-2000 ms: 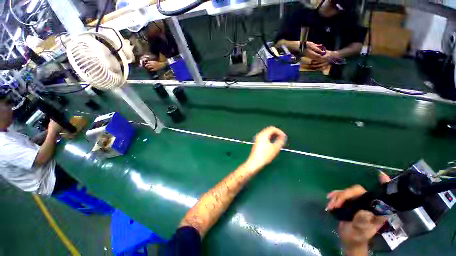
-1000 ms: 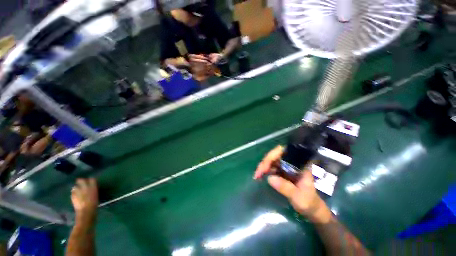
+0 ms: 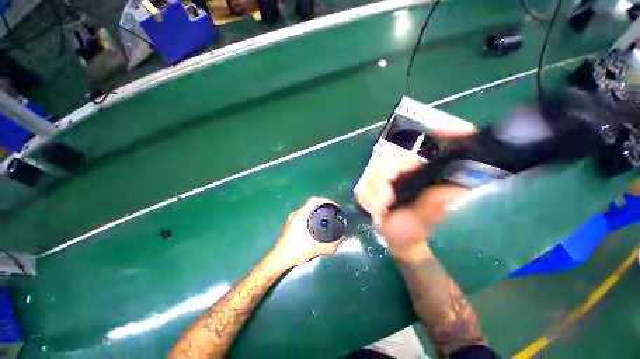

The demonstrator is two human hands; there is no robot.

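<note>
My left hand (image 3: 303, 235) is wrapped around a black cylindrical housing (image 3: 327, 223) and holds it upright, its dull black end disc with small holes facing up. My right hand (image 3: 410, 210) is blurred and closed around the thick black electric screwdriver (image 3: 491, 151), to the right of the housing and apart from it. The screwdriver's pale label shows; its bit cannot be made out. The screw feeder (image 3: 372, 165), a white-and-black box, stands behind my right hand and is partly covered by it.
The green bench (image 3: 210, 238) has a white line and tiny silver specks near the housing. Black housings stand or lie at far left (image 3: 24, 172), back right (image 3: 502, 43) and clustered at far right (image 3: 609, 77). A blue bin (image 3: 175, 31) sits beyond the rail. A blue stool (image 3: 568, 245) is lower right.
The view has turned and come closer. My left hand, empty-looking at far left before, now holds a housing near my right hand. My right hand still holds the screwdriver. The fan has left the view.
</note>
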